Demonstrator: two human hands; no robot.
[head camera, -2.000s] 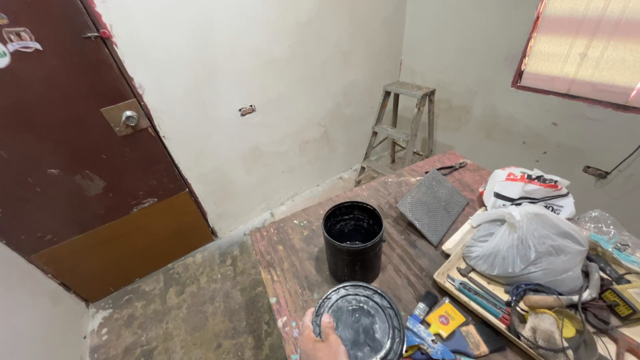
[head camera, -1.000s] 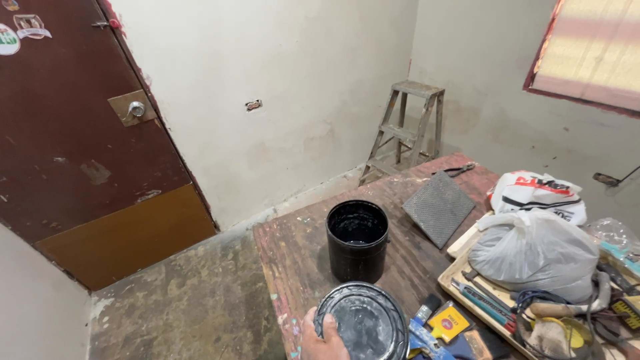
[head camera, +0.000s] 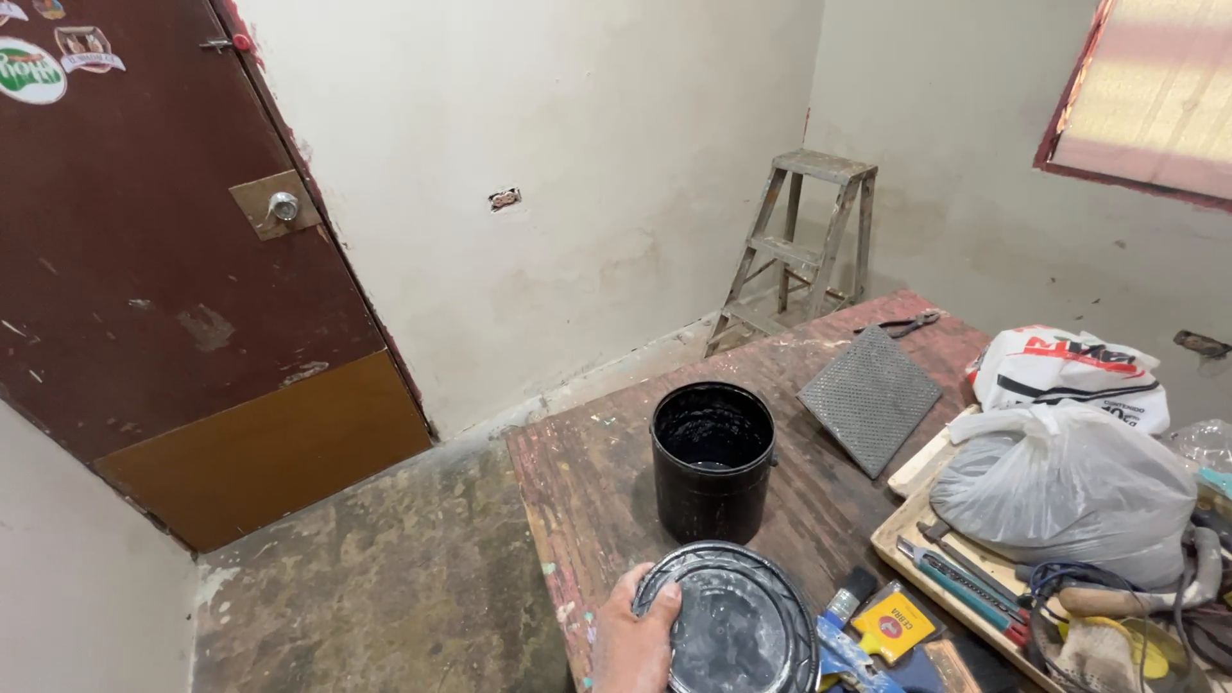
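At the bottom centre of the head view, a hand grips the left rim of a round black lid, thumb on top; it appears to be my left hand. The lid's face is smeared with grey and whitish marks. Just beyond it, an open black bucket stands upright on the wooden table, with dark, glossy contents inside. A paintbrush and a yellow packaged item lie right of the lid. My other hand is out of view.
A grey textured sheet and pliers lie farther back on the table. At right, a wooden tray holds a utility knife, cables and a tied plastic bag. A stepladder stands behind the table; a brown door is at left.
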